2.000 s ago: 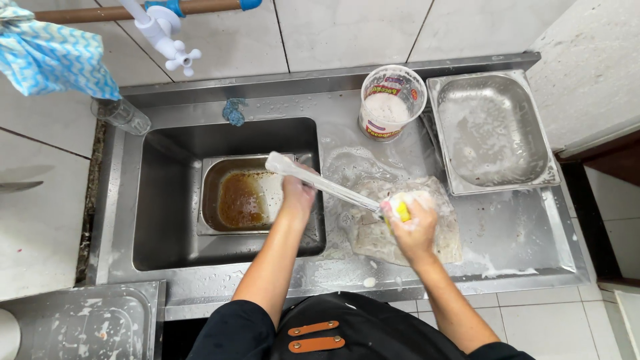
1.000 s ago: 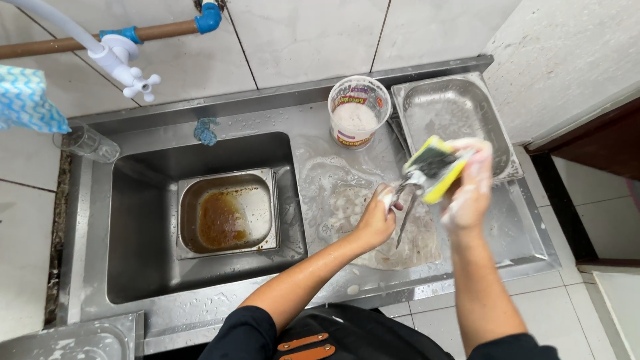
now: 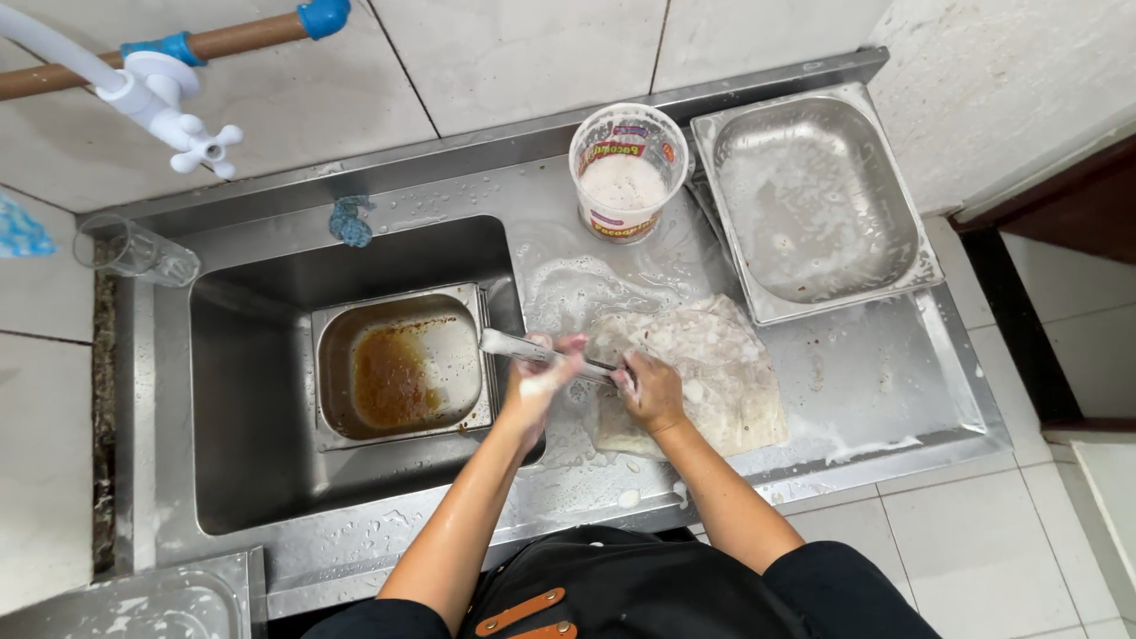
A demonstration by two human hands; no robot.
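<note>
My left hand [image 3: 541, 386], with foam on it, is closed around the middle of a long metal utensil [image 3: 510, 346] that looks like tongs. One end of it points left over the sink's right edge. At its other end my right hand [image 3: 652, 390] grips it, above a wet, soapy pale cloth [image 3: 728, 382] spread on the steel counter. No sponge shows in either hand; whether one is hidden in the fingers, I cannot tell.
Left is the sink basin [image 3: 253, 390] holding a steel pan [image 3: 461, 355] with brown liquid. Behind stand a plastic tub [image 3: 626, 191] and, right, a steel pan [image 3: 825, 195]. A glass [image 3: 146, 253], blue scrubber [image 3: 351, 222] and white tap [image 3: 169, 115] are at back left.
The yellow-and-green sponge seen in my right hand a second ago no longer shows. My right hand has come down to the utensil; my left hand has moved left along with it.
</note>
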